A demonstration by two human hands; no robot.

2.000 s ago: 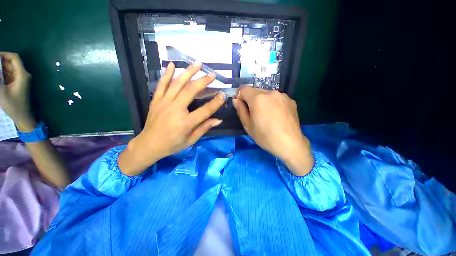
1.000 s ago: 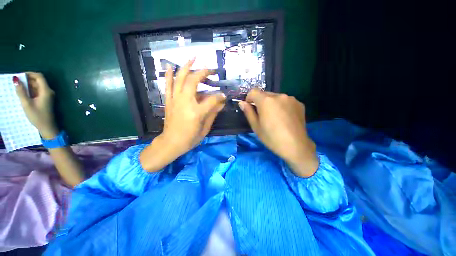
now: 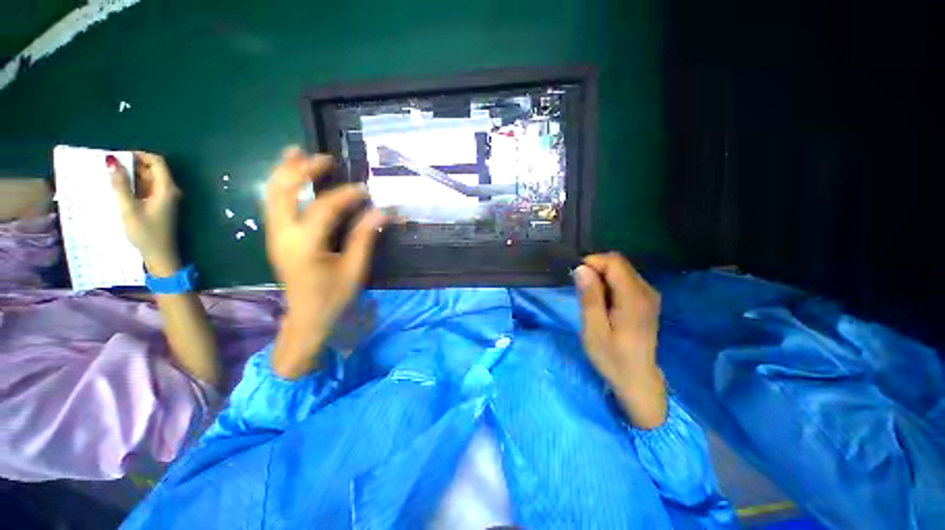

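The opened device (image 3: 425, 197) lies in its black foam tray (image 3: 456, 271). Its inside shows bright white panels, dark tape bands, a grey diagonal ribbon cable (image 3: 440, 177) and a speckled circuit board (image 3: 534, 155) at the right. My left hand (image 3: 319, 243) is blurred, over the tray's left side, with fingers spread and nothing visible in it. My right hand (image 3: 620, 311) is at the tray's near right corner, thumb and index finger close together. A tiny dark thing may be at the fingertips; I cannot tell.
A neighbour's hand (image 3: 150, 207) at the left, with a blue wristband, holds a white sheet (image 3: 91, 223) with a grid. Small white scraps (image 3: 236, 219) lie on the green mat (image 3: 238, 62). A white curved strip (image 3: 62, 36) is at the top left. The right side is dark.
Both hands have left the device's near edge: my left hand moved left, my right hand moved right and nearer to me. The device and tray now show largely uncovered. The neighbour's sheet shows farther right.
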